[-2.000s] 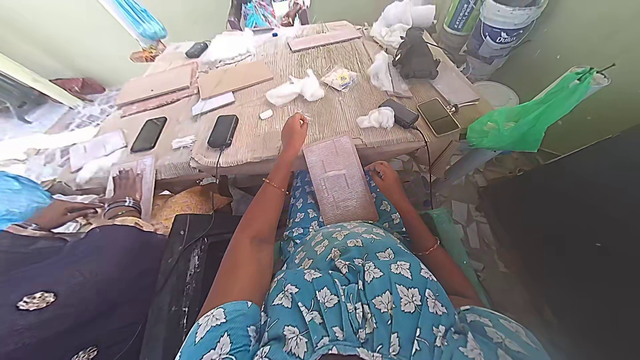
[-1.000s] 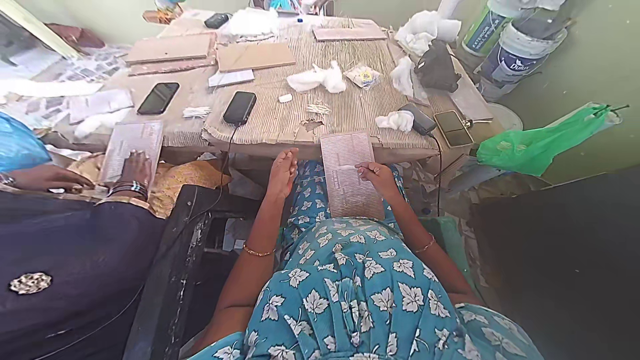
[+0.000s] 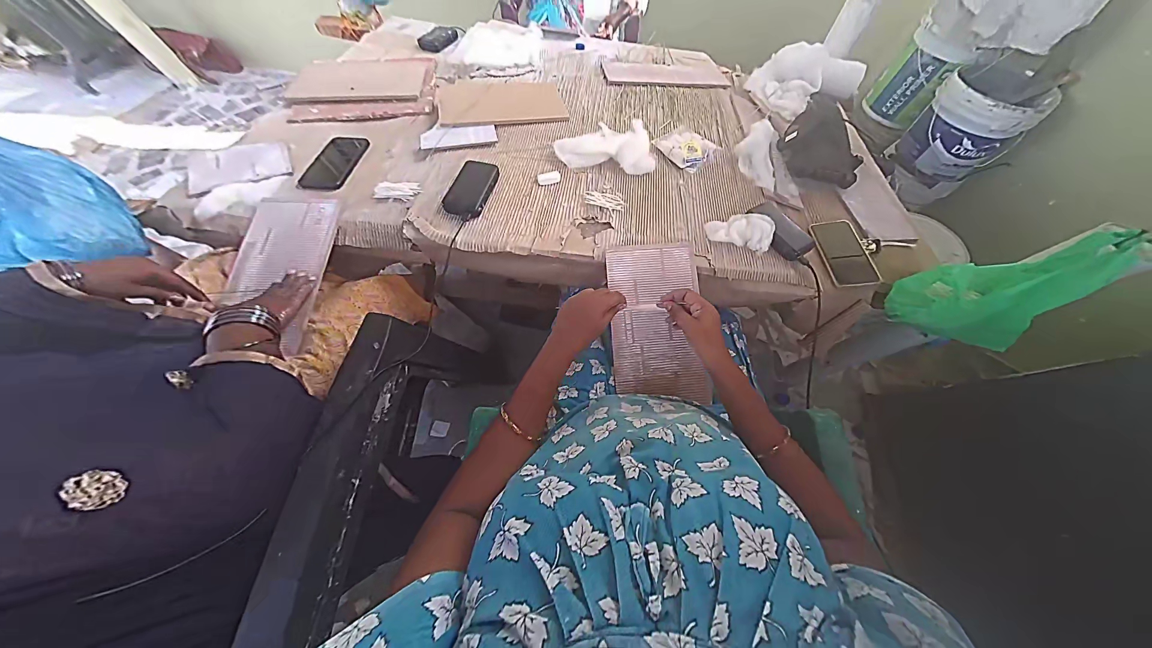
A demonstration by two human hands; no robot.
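A flat ribbed board [image 3: 661, 351] lies lengthwise over my lap, its far end by the table edge. My left hand [image 3: 589, 317] is at the board's left edge, fingers bent together; whether something thin is in them cannot be told. Over the right part of the board, my right hand [image 3: 693, 322] pinches a small thin piece too fine to name. A pale strip crosses the board between my hands. Beyond the board, a small pile of thin white sticks [image 3: 604, 200] rests on the table, near a small white block [image 3: 548, 178] and crumpled white cotton [image 3: 607, 147].
A co-worker's hand [image 3: 286, 301] presses on a similar board [image 3: 288, 243] at left. The corrugated-topped table [image 3: 504, 243] holds a black device [image 3: 471, 189] with a cable, phones [image 3: 334, 163], flat boards [image 3: 502, 103] and a dark cloth [image 3: 819, 144]. A green bag [image 3: 1017, 292] hangs at right.
My left hand, open beside the board one second ago, is now at its left edge with the fingers bent. My right hand has moved from the board's right side onto its surface since two seconds ago.
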